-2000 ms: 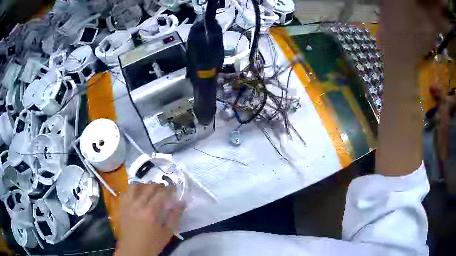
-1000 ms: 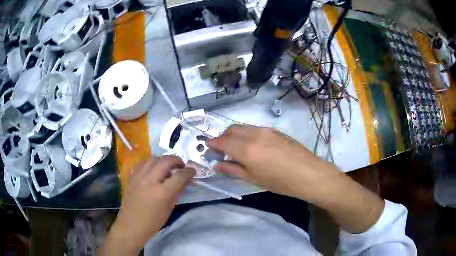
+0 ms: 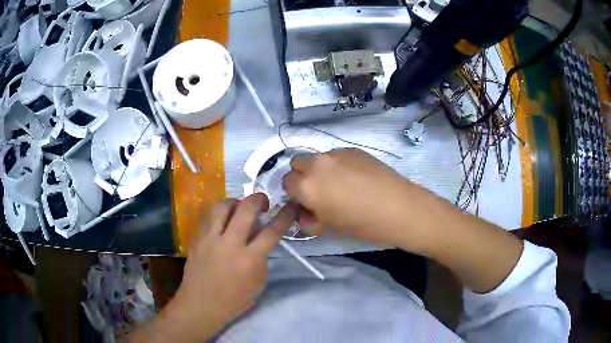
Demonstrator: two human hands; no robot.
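Note:
A white round plastic housing (image 3: 264, 153) lies open side up on the white sheet at the bench's front edge. A straight white arm sticks out of it toward me. My left hand (image 3: 234, 258) has its fingers on the housing's near left rim and inside edge. My right hand (image 3: 335, 191) reaches in from the right, fingertips bunched together down inside the housing. Whatever lies under those fingertips is hidden. A thin dark wire (image 3: 348, 141) runs from the housing's back rim to the right.
Beyond stand the metal screw feeder (image 3: 343, 39) and black electric screwdriver (image 3: 452, 47). A white housing (image 3: 194, 84) sits upside down at left, beside piled housings (image 3: 80, 87). At right lie lead wires (image 3: 477, 151), a wired component (image 3: 415, 132) and a gridded sheet (image 3: 581, 120).
My right hand came down from the right to the housing, first with a small greyish piece at its fingertips. It now reaches deeper inside. The view has shifted closer to the bench.

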